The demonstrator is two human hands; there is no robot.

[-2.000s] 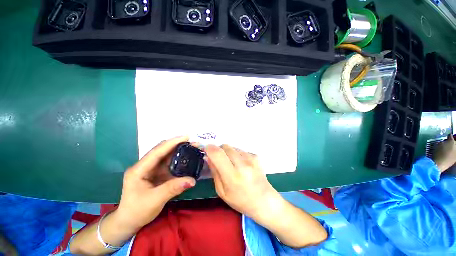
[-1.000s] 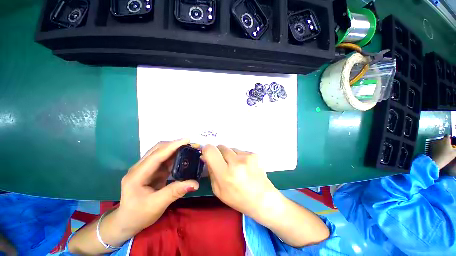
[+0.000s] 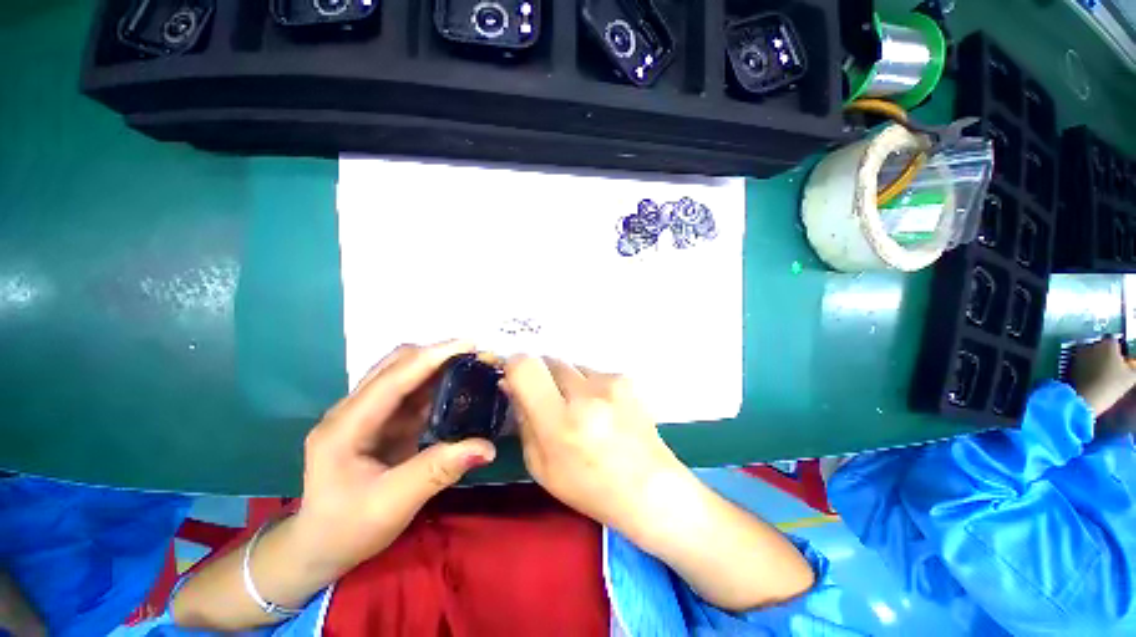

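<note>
My left hand (image 3: 374, 451) holds a black rounded-square watch case (image 3: 467, 401) at the near edge of the white paper sheet (image 3: 498, 249), its inside facing up. My right hand (image 3: 586, 436) has its fingertips at the case's right side; whether they hold a small part is hidden. Tiny silvery parts (image 3: 521, 326) lie on the paper just beyond the hands. A clump of dark ring-like parts (image 3: 667, 227) lies at the paper's upper right.
A black foam tray (image 3: 473, 125) with watch cases in its pockets spans the back. At the right are a cream tape ring (image 3: 837, 212) with orange-handled cutters, a wire spool (image 3: 899, 60) and another foam tray (image 3: 928, 361). Blue-clothed people sit at both sides.
My left hand still holds the case, which has tilted slightly. My right fingers have shifted a little at its edge. The tray and paper appear slightly higher in view.
</note>
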